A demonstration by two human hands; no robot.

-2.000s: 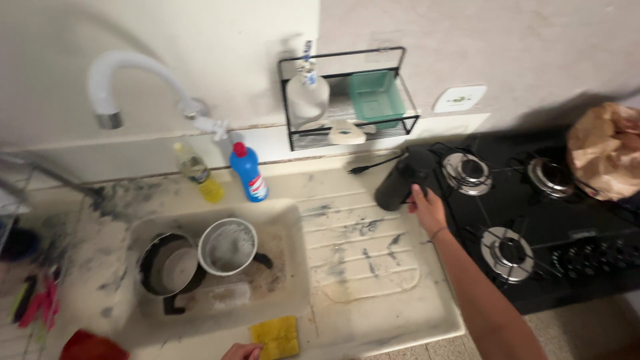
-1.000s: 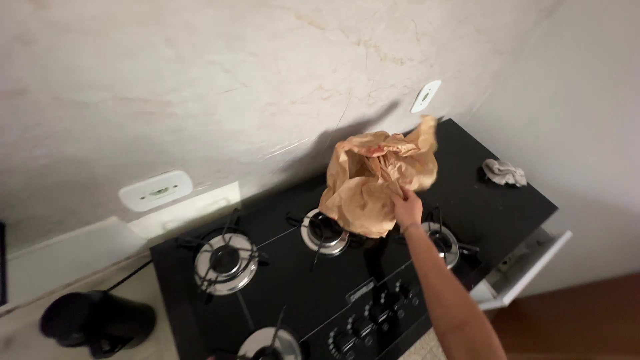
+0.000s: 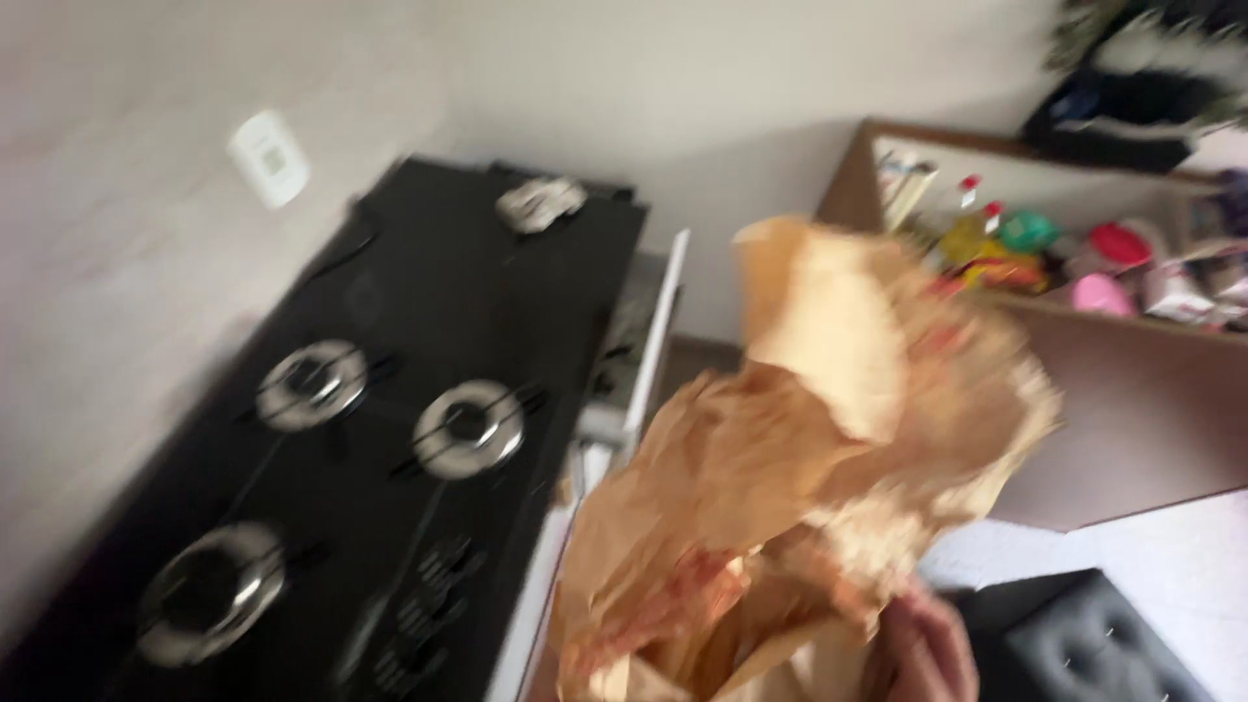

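My right hand point(image 3: 926, 643), at the lower right, is shut on a crumpled brown paper bag point(image 3: 721, 478). The bag is held up in front of the cooktop's right side, with its torn, reddish-stained folds facing me. Part of my hand is hidden behind the paper, and the view is blurred. To the left lies the black gas cooktop point(image 3: 390, 292), whose round burners and knobs show. My left hand is not in view.
A crumpled whitish cloth or paper point(image 3: 541, 203) lies at the cooktop's far end. An open drawer or door point(image 3: 658, 331) juts beside it. Beyond stand a wooden cabinet holding packages point(image 3: 858, 180) and a black tufted seat point(image 3: 1102, 643). A white outlet plate point(image 3: 270, 159) is on the wall.
The brown paper bag, on the cooktop one second ago, is now lifted off it in my right hand. Two seconds ago that hand was on a black appliance by the sink. The view has swung right.
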